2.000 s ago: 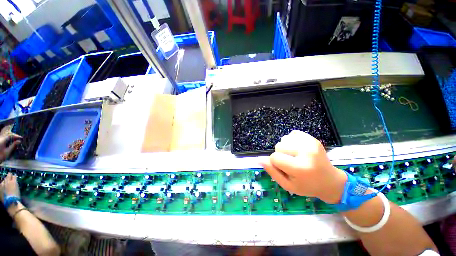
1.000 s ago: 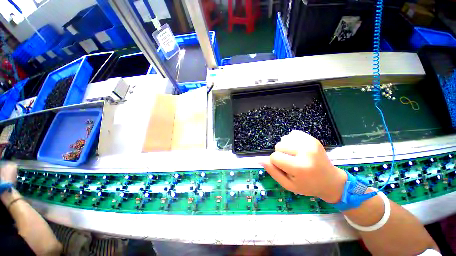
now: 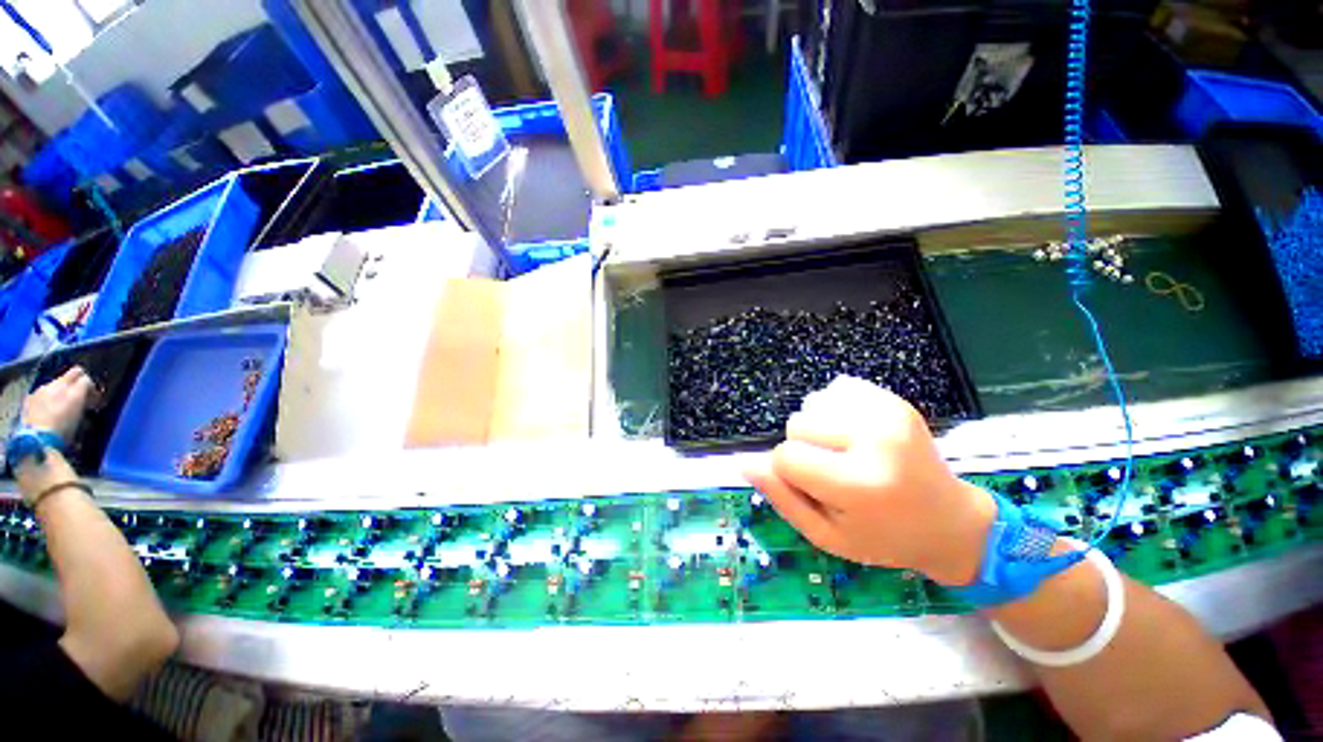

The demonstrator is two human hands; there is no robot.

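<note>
My right hand (image 3: 859,471) hangs over the row of green circuit boards (image 3: 435,558), at the front edge of the black component tray (image 3: 795,283). Its fingers are curled in and the fingertips are hidden, so I cannot tell whether it holds anything. It wears a blue wrist strap (image 3: 1024,551) and a white band. The tray holds a loose pile of tiny black, shiny-ended parts (image 3: 798,355). The boards carry many small dark and pale parts. My left hand is not in view.
A neighbour's arm (image 3: 102,558) reaches to a dark tray at far left. Beside it is a blue bin (image 3: 203,370) with brown-orange parts. A tan sheet (image 3: 457,363) lies left of my tray. White parts (image 3: 1088,258) and a yellow loop (image 3: 1175,290) lie right. A blue coiled cord (image 3: 1075,145) hangs down.
The neighbour's hand has moved up from the boards to the dark tray. The boards have slid slightly right. My right hand keeps nearly the same place and curled pose.
</note>
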